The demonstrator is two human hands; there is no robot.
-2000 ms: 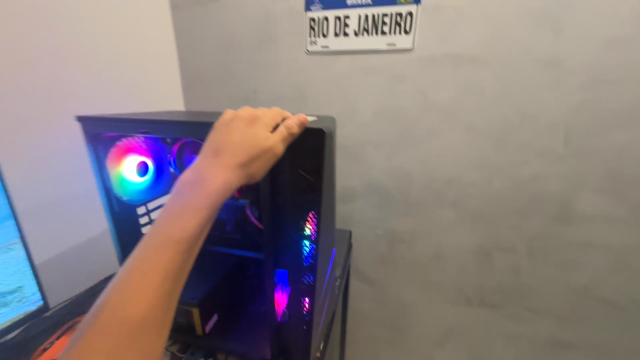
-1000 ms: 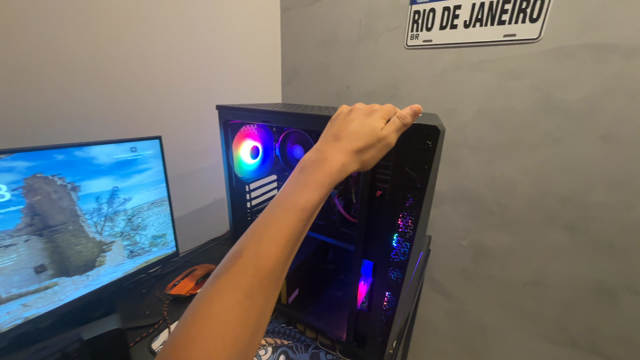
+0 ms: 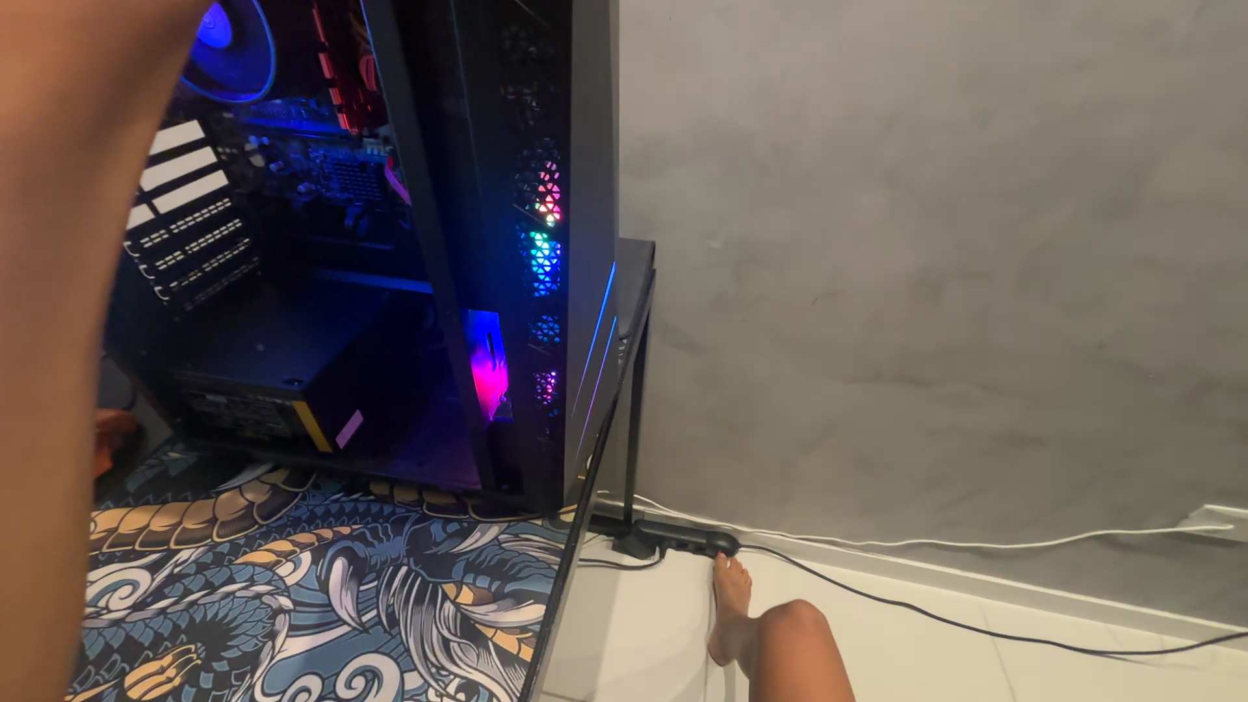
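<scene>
My left forearm [image 3: 58,292] rises blurred along the left edge, in front of a black computer case [image 3: 595,195]; the left hand itself is beyond the top of the picture. My right hand is out of view. Through the case's open-looking side show a blue-lit fan [image 3: 234,54], red memory modules [image 3: 336,78] and a power supply [image 3: 263,414]. Colored light shines through the front grille. On the floor a bare foot [image 3: 731,590] has its toes against a black power strip [image 3: 687,538].
The case stands on a black desk over a dragon-patterned desk mat [image 3: 390,604]. An orange object [image 3: 115,439] is partly hidden behind the arm. A black cable [image 3: 926,609] and a white cable [image 3: 877,543] run along the floor by the gray wall [image 3: 926,273].
The view has swung down to the floor and come closer to the case. The left hand, earlier on the case's top front edge, is out of sight. The monitor and wall plate have left the picture.
</scene>
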